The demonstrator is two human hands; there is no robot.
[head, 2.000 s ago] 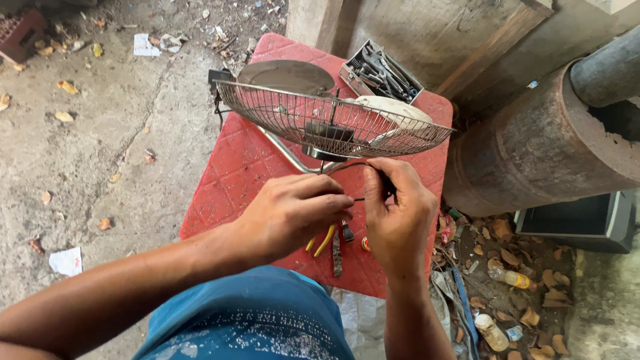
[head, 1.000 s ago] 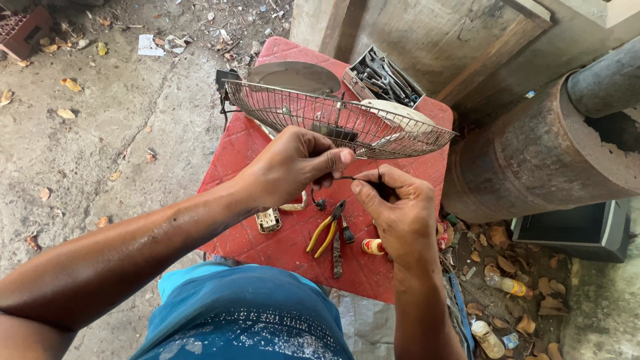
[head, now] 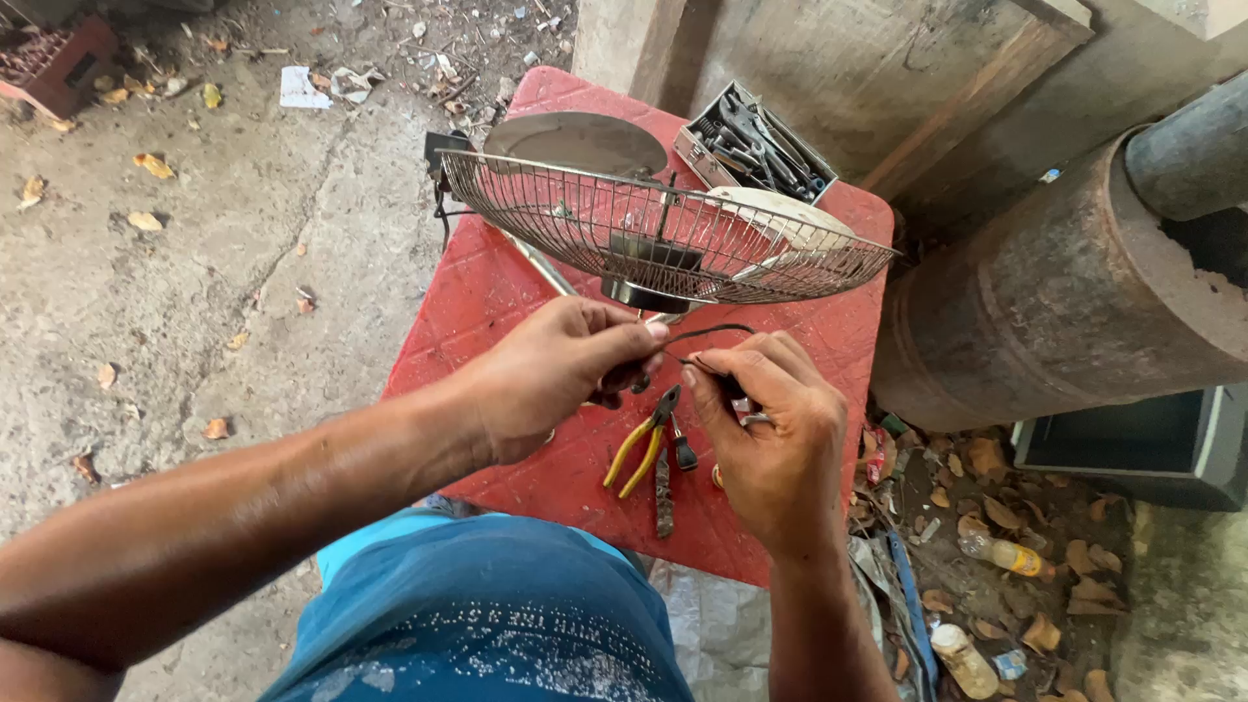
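My left hand (head: 575, 366) pinches a thin dark wire just below the fan's motor housing. Facing it, my right hand (head: 775, 419) grips the black electrical cable (head: 717, 330), whose loop runs between both hands. Behind them stands an electric fan's wire guard (head: 546, 219), its black motor housing (head: 648, 268) at the middle and a bare shaft sticking up. Yellow-handled pliers (head: 643, 444) lie on the red table (head: 585, 512), with a small black-handled tool (head: 684, 450) and a worn flat blade or strip (head: 664, 492) beside them. My fingers hide the wire ends.
An open metal toolbox (head: 756, 146) with wrenches stands at the table's back right, near a whitish fan part (head: 785, 216). A round grey disc (head: 575, 143) lies at the back. Right of the table are a rusty metal drum (head: 1024, 292) and plastic bottles (head: 1004, 554) among dry leaves.
My left hand has lowered and turned from its raised position of a second ago. A white part on the table, seen then left of the pliers, is now mostly covered by it.
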